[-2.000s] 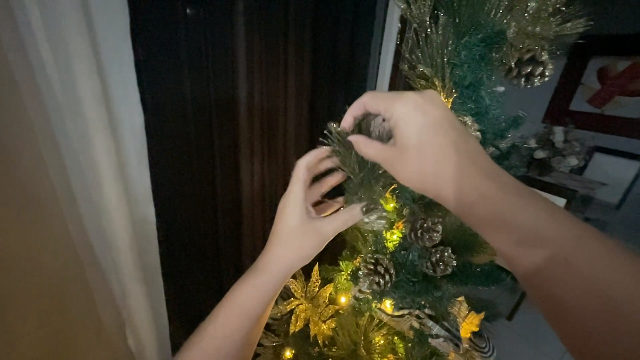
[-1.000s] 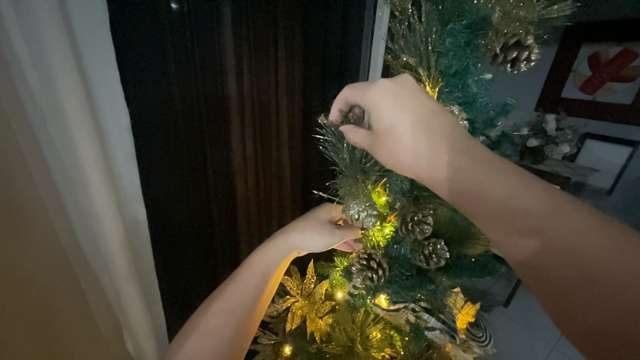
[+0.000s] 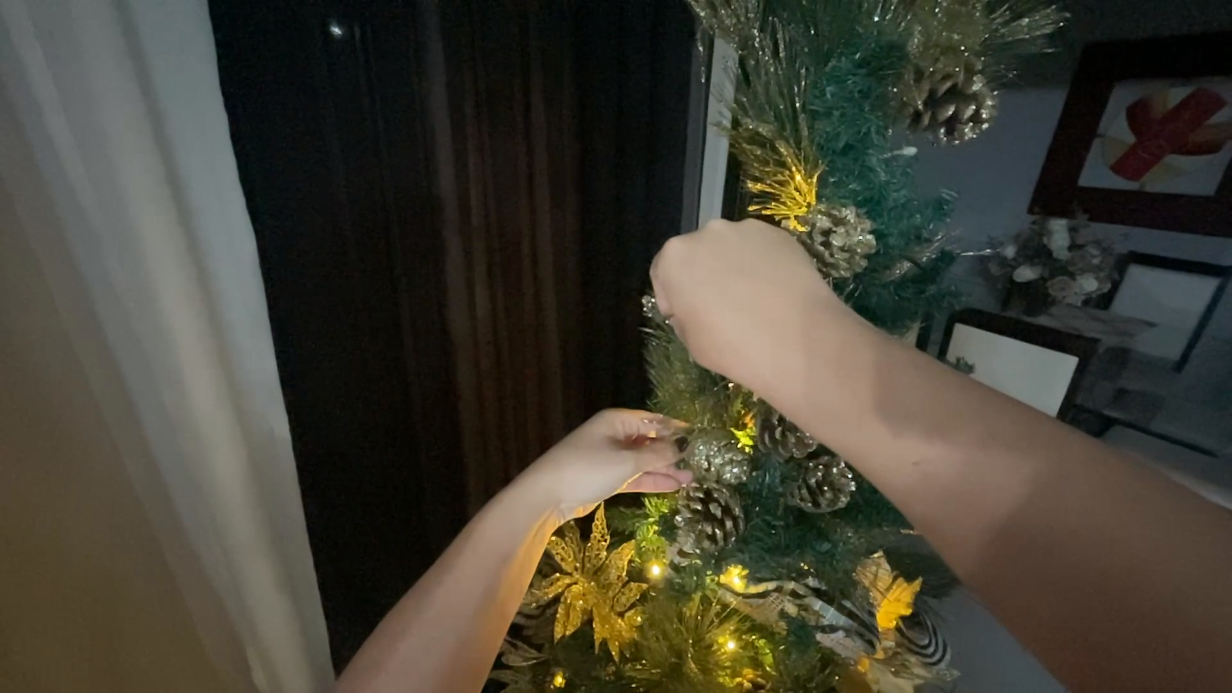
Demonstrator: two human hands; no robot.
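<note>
An artificial Christmas tree with teal and green needles (image 3: 847,106) stands right of centre. My right hand (image 3: 736,294) is curled round the tip of a frosted branch (image 3: 674,371); its fingertips are hidden behind the hand. Lower down, my left hand (image 3: 630,452) has its fingers at the left side of a glittered pine cone (image 3: 717,460). More brown pine cones (image 3: 709,518) hang below and to the right of that cone. A gold glitter poinsettia (image 3: 592,582) and lit warm string lights (image 3: 733,577) sit under my left hand. Another glittered cone (image 3: 839,241) is just right of my right hand.
A pale curtain (image 3: 144,289) hangs at the left, beside a dark door or window panel (image 3: 462,241). Behind the tree at right are a framed picture (image 3: 1049,183), a flower arrangement (image 3: 1059,265) and dark-edged frames (image 3: 1011,361). A striped ribbon (image 3: 818,606) crosses the lower branches.
My left hand has moved down from the upper branch to beside the glittered cone. My right hand has turned, so its back now hides the fingers and the brown cone seen at them earlier.
</note>
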